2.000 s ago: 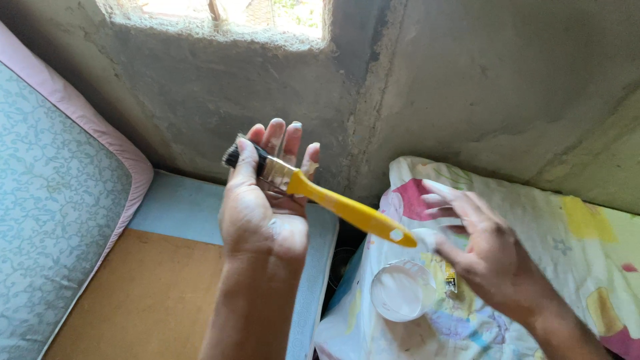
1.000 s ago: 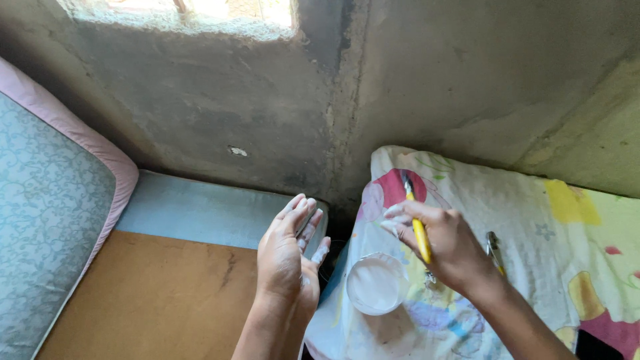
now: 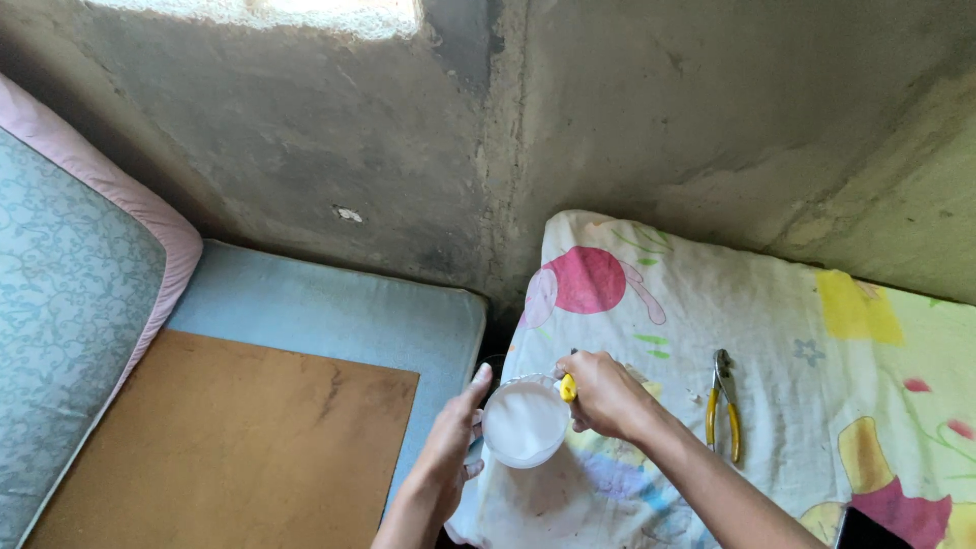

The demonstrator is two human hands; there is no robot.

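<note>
A clear round tub of white paste or paint (image 3: 526,423) is between my hands, over the near left edge of the patterned bedsheet. My left hand (image 3: 456,438) is curled against the tub's left side, its fingers partly behind it and whitened at the tips. My right hand (image 3: 606,393) is closed around a yellow-handled tool (image 3: 568,387) at the tub's right rim; the handle's end points toward me, and the rest is mostly hidden by the hand. Slip-joint pliers with yellow grips (image 3: 723,408) lie on the sheet to the right of my right hand.
A printed sheet (image 3: 770,305) covers the bed at right. A brown board (image 3: 252,435) lies on a light blue mattress (image 3: 328,301); another mattress (image 3: 69,252) with pink edging leans at left. A concrete wall (image 3: 640,114) stands behind. A dark flat object (image 3: 869,530) is at bottom right.
The yellow-handled paintbrush seen two seconds ago is out of my left hand, which has moved down and right to the tub. My right hand has lowered to the tub's rim with a yellow-handled tool.
</note>
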